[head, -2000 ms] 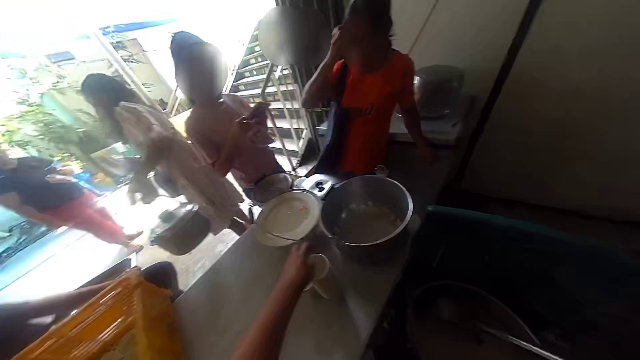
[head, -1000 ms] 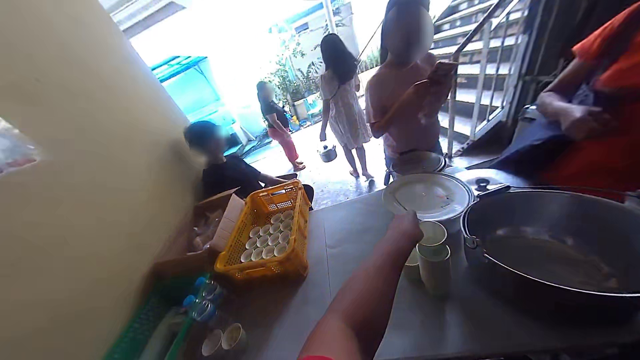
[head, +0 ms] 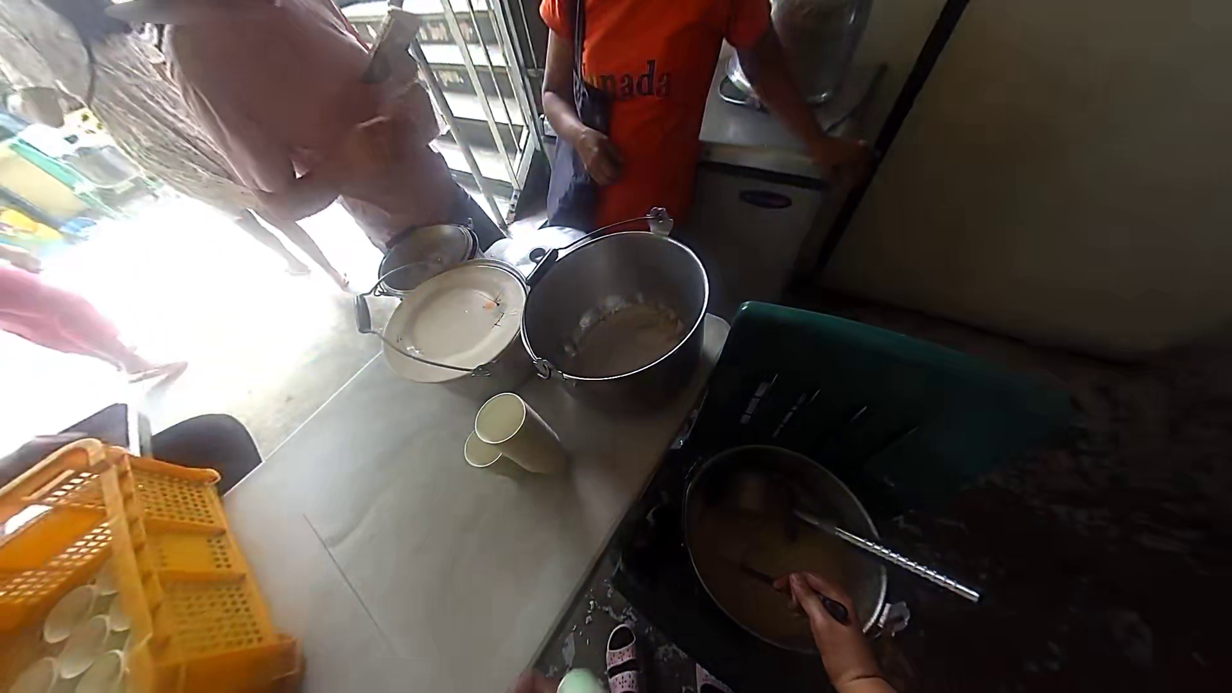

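My right hand (head: 823, 616) grips the black handle of a utensil (head: 762, 577), whose far end dips into brownish liquid in a large metal pot (head: 707, 602) at the lower right. A second utensil with a long metal handle (head: 905, 558) leans across that pot's rim. At the bottom edge, only a blurred part of my left hand (head: 534, 682) shows, around a pale green cup (head: 581, 682). Several pale cups (head: 527, 443) stand close together on the grey table (head: 404, 539). Behind them are a plate (head: 460, 322) on a pot and a deep metal pot (head: 616, 298) with whitish contents.
A yellow plastic crate (head: 207, 577) holding cups sits at the lower left. A dark green plastic chair (head: 866, 375) stands beyond the right pot. A person in an orange shirt (head: 654, 106) and a person in pink (head: 289, 106) stand across the table. A lidded pot (head: 428, 258) is near them.
The hand that reached to the cups on the table has drawn back from them. My right hand now shows at the lower right pot. The view has swung right and down.
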